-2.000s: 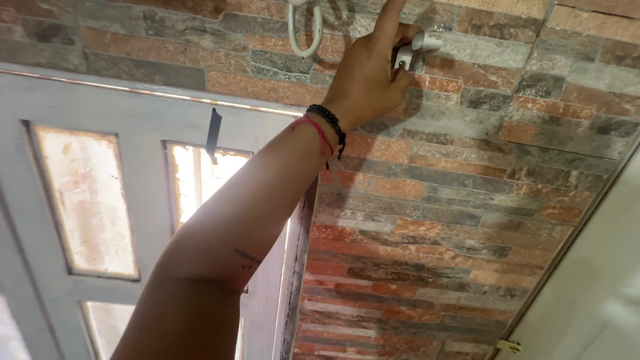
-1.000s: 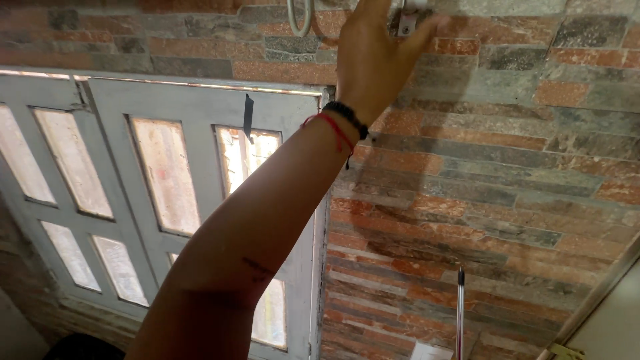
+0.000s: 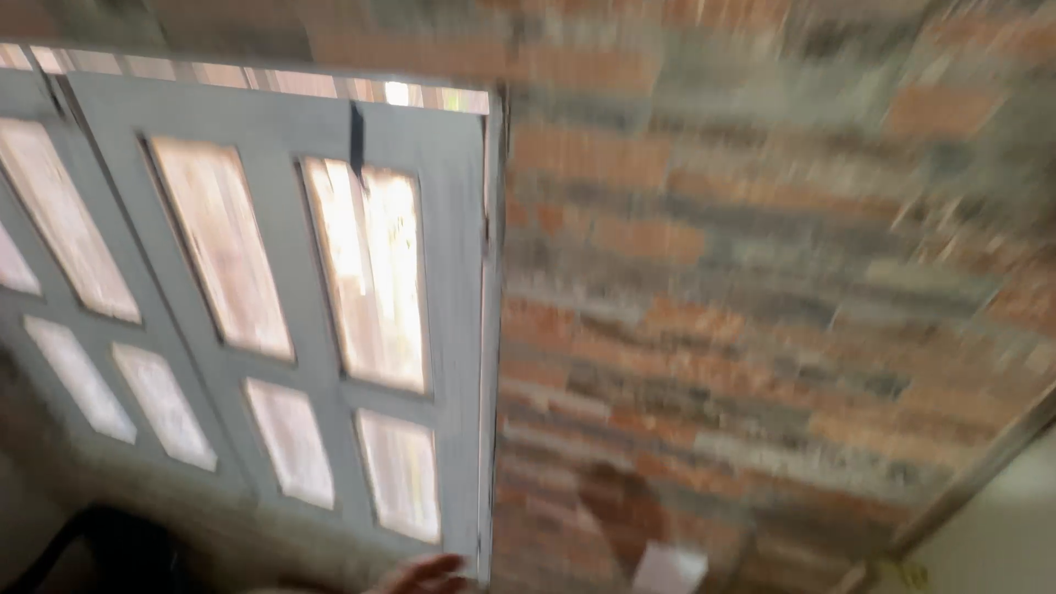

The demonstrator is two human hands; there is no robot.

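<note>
My left hand shows only in part at the bottom edge of the head view, low in front of the window's right frame. Its fingers point to the right and are blurred; the palm and wrist are cut off, and whether it holds anything cannot be told. Just above it is the grey-painted window shutter with several bright panes. A dark strip hangs at the shutter's top. My right hand is out of view.
Stone-look cladding covers the wall right of the shutter. A small white object, blurred, is low on the right. A dark object stands at the lower left, and a pale slanted surface at the lower right.
My left hand has come down from the metal bracket high on the wall to the bottom edge. The view has shifted, and the bracket and hanging loop are out of frame.
</note>
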